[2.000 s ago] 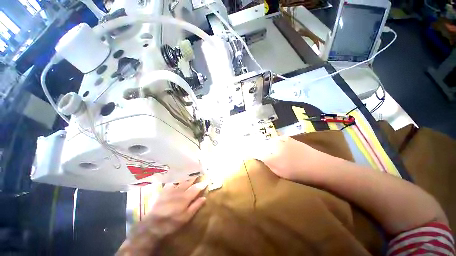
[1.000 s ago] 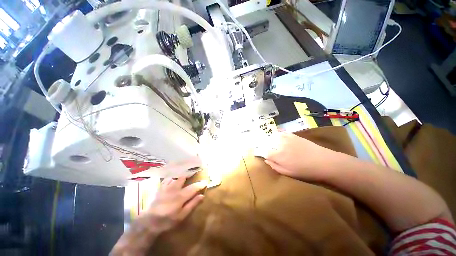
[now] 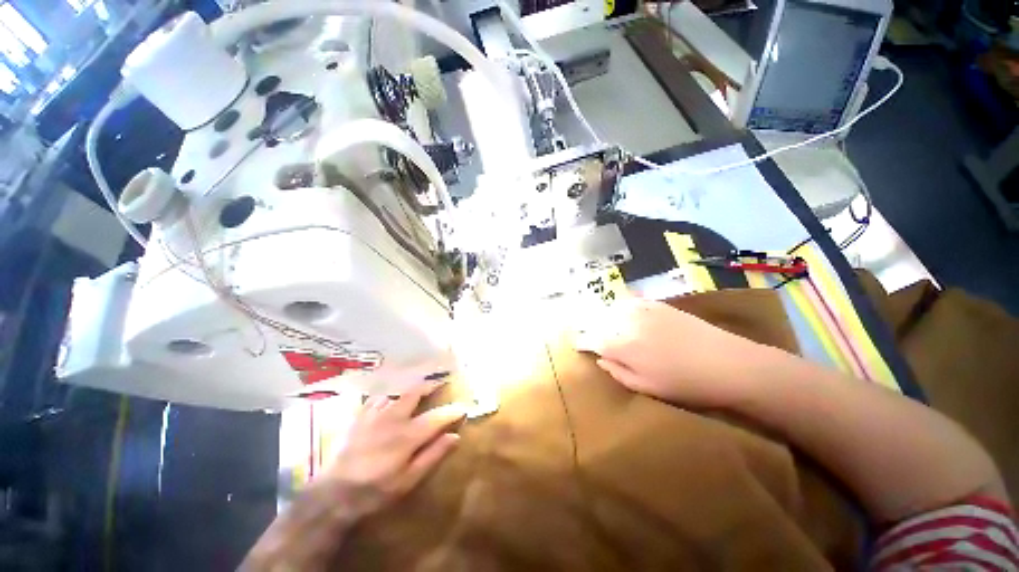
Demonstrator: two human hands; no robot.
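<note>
A brown bag panel (image 3: 659, 469) lies over the machine table under the white sewing machine head (image 3: 279, 279). My left hand (image 3: 391, 447) rests with fingers spread on the panel's left edge, beside the lit needle area. My right hand (image 3: 637, 346) lies on the panel right of the needle, fingertips lost in lamp glare. A thin dark thread or line runs down the panel between my hands. The yellow positioning guide (image 3: 605, 287) shows beside the needle area. Glare hides the needle and most of the work clamp.
A red-and-black tool (image 3: 765, 266) lies on yellow marking tape at the right. A touch screen (image 3: 813, 67) with a white cable stands at the right rear. More brown material (image 3: 972, 369) lies at the far right. White hoses curve around the machine head.
The camera view has shifted slightly. Both hands stay at nearly the same places on the panel, and the panel shows no clear movement.
</note>
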